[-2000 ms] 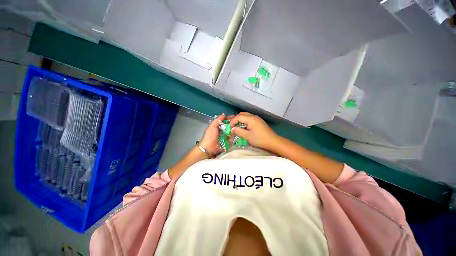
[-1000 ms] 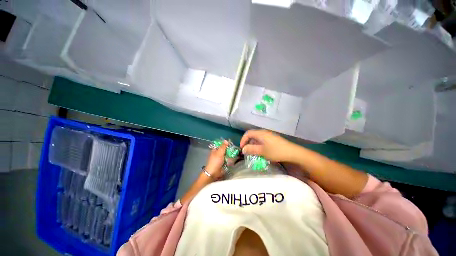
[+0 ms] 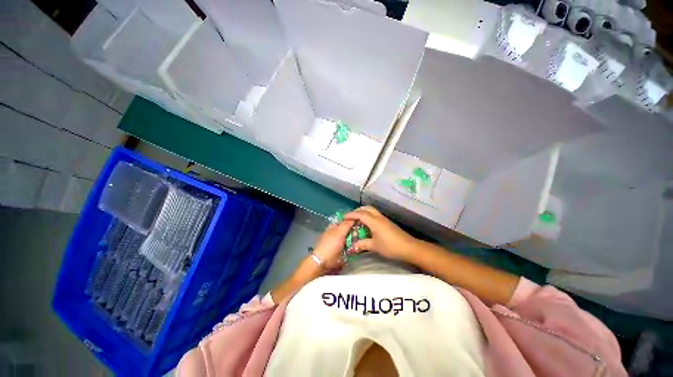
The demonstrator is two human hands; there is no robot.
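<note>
My left hand and my right hand are together in front of my chest, at the bench's front edge. Both hold clear accessory bags with bright green pieces; how many bags is hidden by the fingers. Open white cartons stand in a row with tall lids up. An accessory bag lies in the carton just above my hands. Green pieces lie in the carton to its right, and another bag shows in the one further right.
A blue tote with stacked clear ribbed plastic trays stands on the floor at the left. A green bench edge runs below the cartons. Bagged white cameras and bare bullet cameras stand behind the cartons at the upper right.
A green accessory bag now lies in the carton that held only white paper. My right hand has come back against my left. The view has shifted, showing more cameras behind the cartons.
</note>
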